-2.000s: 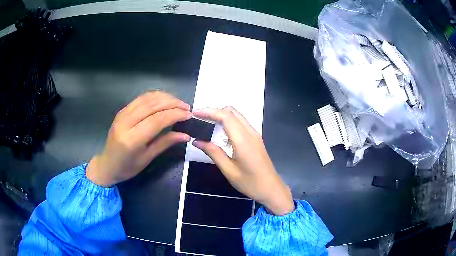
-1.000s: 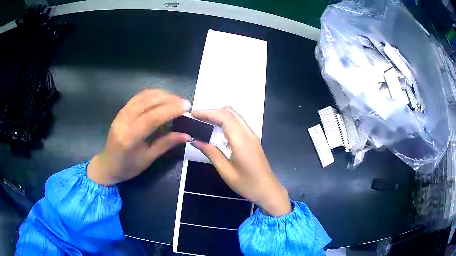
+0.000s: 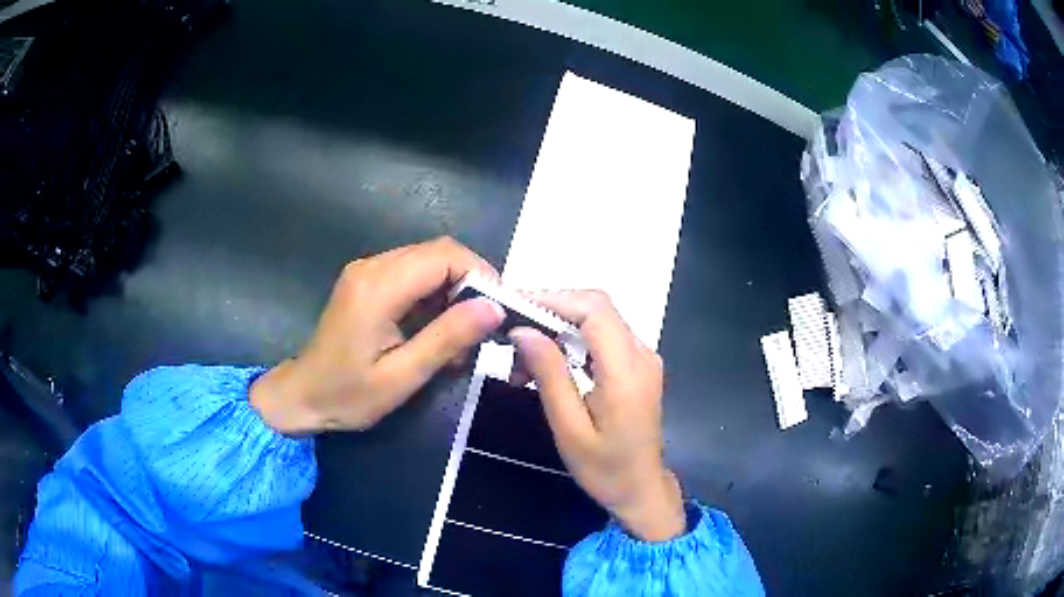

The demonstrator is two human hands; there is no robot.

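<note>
A small white part [image 3: 532, 313] with a ribbed edge and a dark face is held between both hands, tilted. My left hand [image 3: 403, 335] grips its left end, thumb on the dark face. My right hand [image 3: 607, 391] grips its right end with thumb and fingers. Beneath the hands lies a long white backing sheet [image 3: 613, 175], its far part bare. Black adhesive rectangles [image 3: 502, 490] lie on its near part, partly covered by my right hand and sleeve.
A crumpled clear plastic bag [image 3: 922, 233] of white parts is at the right, with loose white parts [image 3: 784, 379] beside it. A black cable bundle [image 3: 88, 152] lies at the left. A pale rail [image 3: 653, 47] runs along the far side.
The small part has turned so its white ribbed edge shows, and my left thumb now lies over its dark face. The view has shifted, so the sheet and bag appear further right.
</note>
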